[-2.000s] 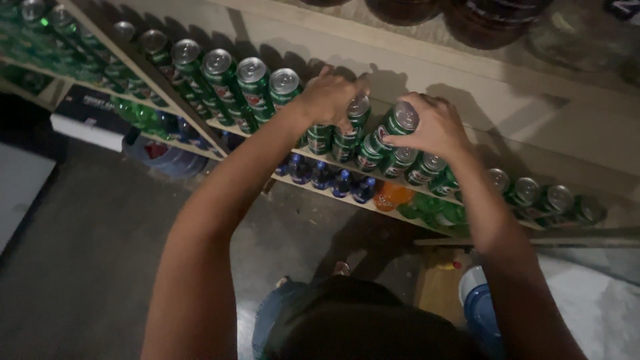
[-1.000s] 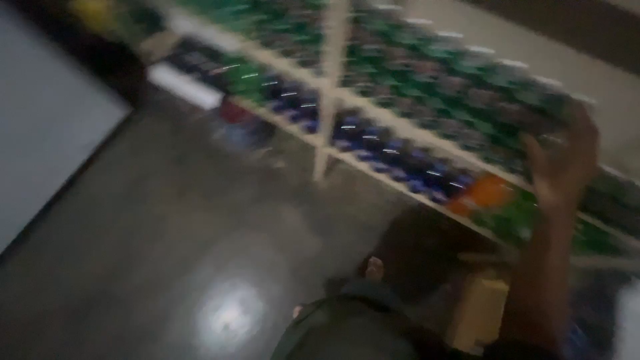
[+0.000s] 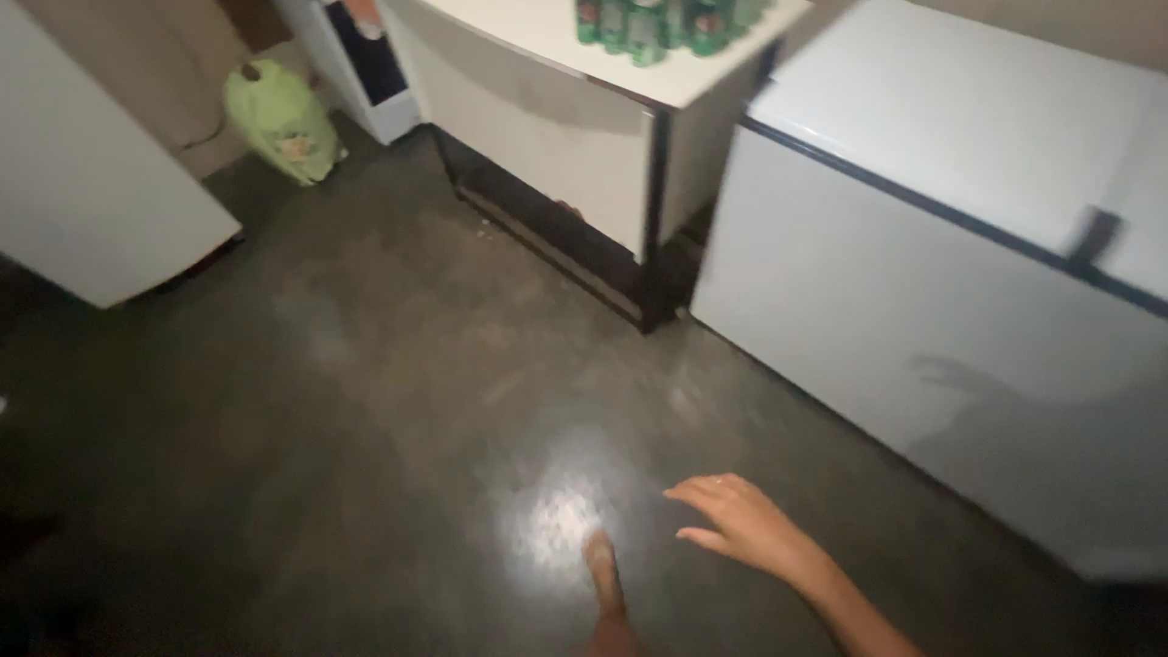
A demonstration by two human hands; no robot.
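Observation:
My right hand [image 3: 744, 525] is at the lower right over the dark floor, its thumb and fingers apart and nothing in it. My left hand is out of the picture. Several green cans [image 3: 648, 32] stand grouped on the white top of a counter [image 3: 547, 119] at the top centre, well away from my hand. To the right of the counter is a white chest freezer [image 3: 894, 274] with a dark seam under its lid; a shadow of an arm falls on its front.
A bare foot [image 3: 600, 557] is on the smooth floor [image 3: 383, 392] near the bottom. At the upper left a light green bag [image 3: 283, 119] lies by the wall, between a white panel-like appliance [image 3: 100, 164] and a white cabinet-like unit [image 3: 392, 119].
The view has swung from the shelf of green cans to the floor, counter and freezer. Both hands were at the cans two seconds ago; now only my right hand shows, away from them.

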